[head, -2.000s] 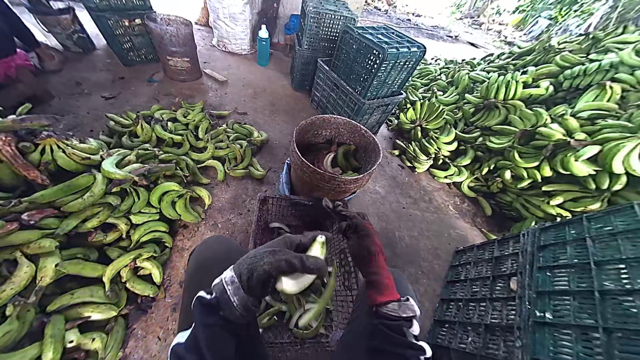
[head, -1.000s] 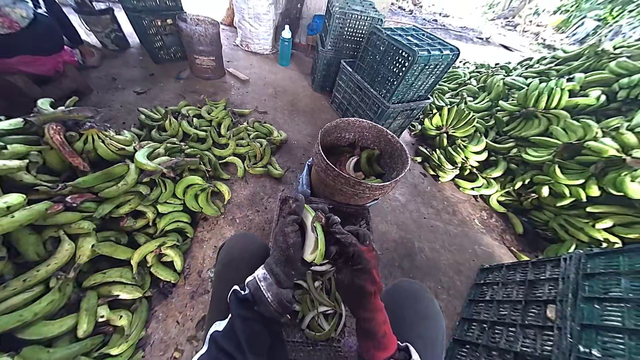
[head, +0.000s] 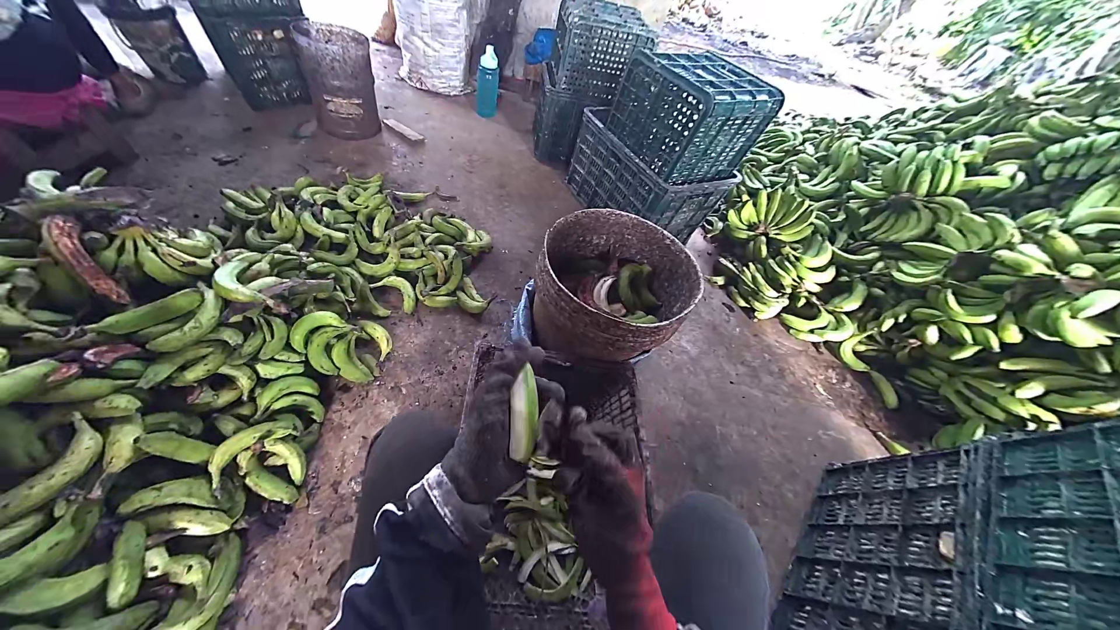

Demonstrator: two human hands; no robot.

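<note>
My left hand (head: 494, 429), in a dark, stained glove, grips a partly peeled green plantain (head: 524, 413) that points upward. Close at its right is my right hand (head: 599, 472), in a dark glove with a red cuff, its fingers bent; whether it holds a small tool cannot be seen. Beneath both hands, green peel strips (head: 547, 534) lie on a dark plastic crate (head: 632, 398) between my knees. Just beyond stands a round, stained bucket (head: 612, 332) with some peeled and green pieces inside.
Green plantains (head: 175, 446) cover the floor at left; a large heap (head: 962, 262) rises at right. Green crates (head: 691, 114) stand stacked behind the bucket, and more crates (head: 910, 525) are at lower right. A blue bottle (head: 487, 83) stands farther back. Another person (head: 52, 87) sits at upper left.
The plantain, tilted and whitish two seconds ago, now stands upright in my left hand with green skin showing. My right hand has moved down and back toward me from beside the bucket.
</note>
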